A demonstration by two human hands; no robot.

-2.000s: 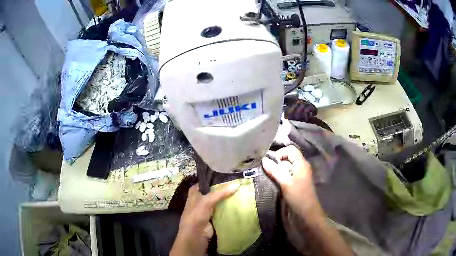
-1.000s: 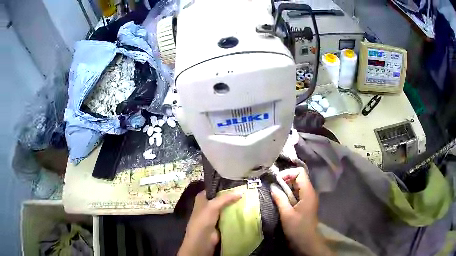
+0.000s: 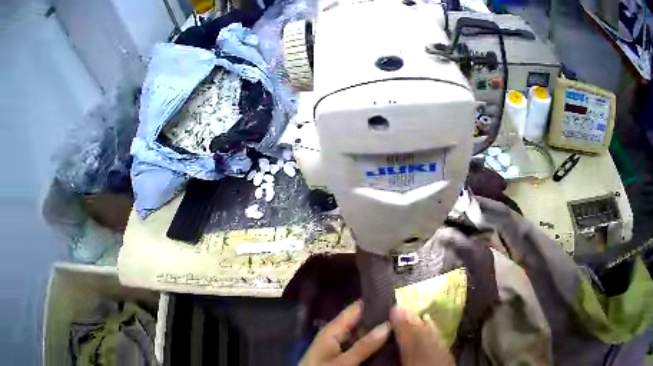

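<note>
The large white JUKI machine head (image 3: 394,136) stands in front of me, with its small metal clamp (image 3: 407,259) just below it. A brown-grey ribbed strip (image 3: 376,282) runs down from under the head. The lime-green panel (image 3: 445,299) lies to its right on the garment. My left hand (image 3: 345,339) pinches the lower end of the ribbed strip. My right hand (image 3: 419,342) is close beside it, its fingers on the cloth by the strip and the panel's lower left edge. Both hands are cut off by the bottom edge.
A blue bag of white pieces (image 3: 204,114), loose white pieces (image 3: 268,179) and a flat black rectangle (image 3: 187,211) are left. Thread cones (image 3: 528,114), a control panel (image 3: 583,118) and dark snips (image 3: 566,167) are right. A pale bin (image 3: 79,314) stands lower left.
The view has swung left, so the machine appears farther right. Both hands have moved down from beside the clamp and closer together. The lime-green panel has shifted to the strip's right and turned.
</note>
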